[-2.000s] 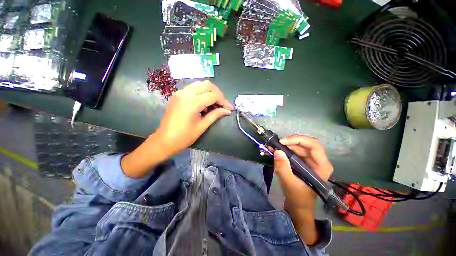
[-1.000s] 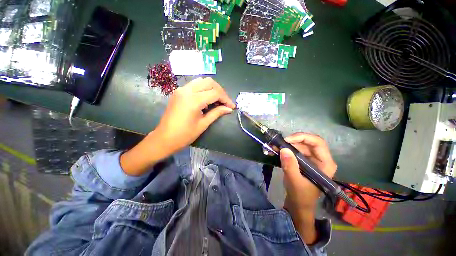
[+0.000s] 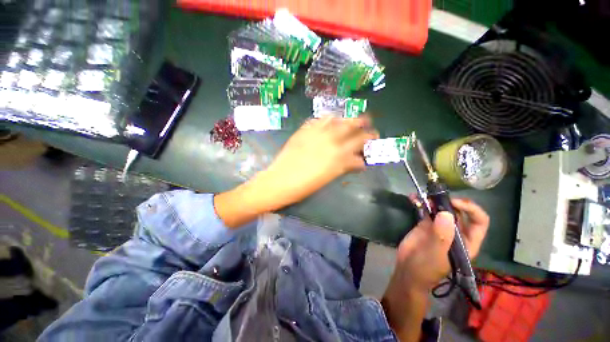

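Note:
My left hand [image 3: 328, 148] is over the middle of the bench, its fingers at the left end of a small white-and-green circuit board [image 3: 386, 151] and holding it. My right hand [image 3: 445, 234] holds the black soldering iron [image 3: 458, 250] like a pen. The iron's metal tip and the thin pale feed tube beside it point up at the board's green end; whether they touch it cannot be told. Fanned stacks of boards [image 3: 338, 70] lie beyond my left hand. A loose pile of small red and black pieces [image 3: 226, 134] lies to the left.
A yellow-green tin [image 3: 455, 162] stands right of the iron tip, with a black fan [image 3: 498, 90] behind it. A white box [image 3: 545, 207] with cables is at right. A phone [image 3: 162, 110] and clear blister tray [image 3: 63, 73] are at left. A red tray [image 3: 394, 23] is at the back.
My left hand has moved right with the board now in its fingers, off the mat. The iron has moved right and points more upright. The view has shifted, showing the red tray at the back.

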